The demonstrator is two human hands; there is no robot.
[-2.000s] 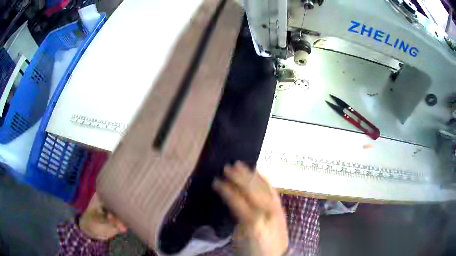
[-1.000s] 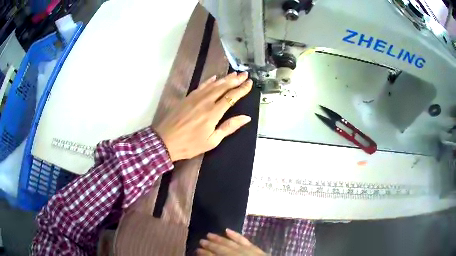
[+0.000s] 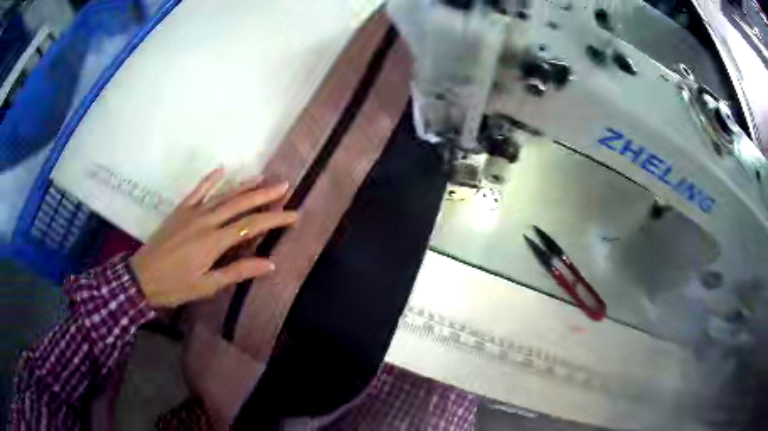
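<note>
The fabric band (image 3: pixel 345 278) runs from the machine head down to the bottom of the view. Its pink-brown face with a narrow dark stripe lies left, its black face right. The black face's edge reaches the presser foot (image 3: pixel 461 174); whether it is under the foot I cannot tell. My left hand (image 3: pixel 215 240), with a ring, lies palm down at the band's left edge, fingers spread on the pink face, gripping nothing. My right hand is not visible; only its checked sleeve shows at the bottom, below the table edge.
The grey-white sewing machine (image 3: pixel 581 118) fills the upper right. Red-handled thread snips (image 3: pixel 573 282) lie on its bed, right of the foot. A printed ruler tape (image 3: pixel 505 347) runs along the table's front. A blue basket (image 3: pixel 52 160) stands at the left edge.
My left hand has moved back from beside the presser foot, down and left to the band's left edge. My right hand has left the view. The camera view has shifted and tilted.
</note>
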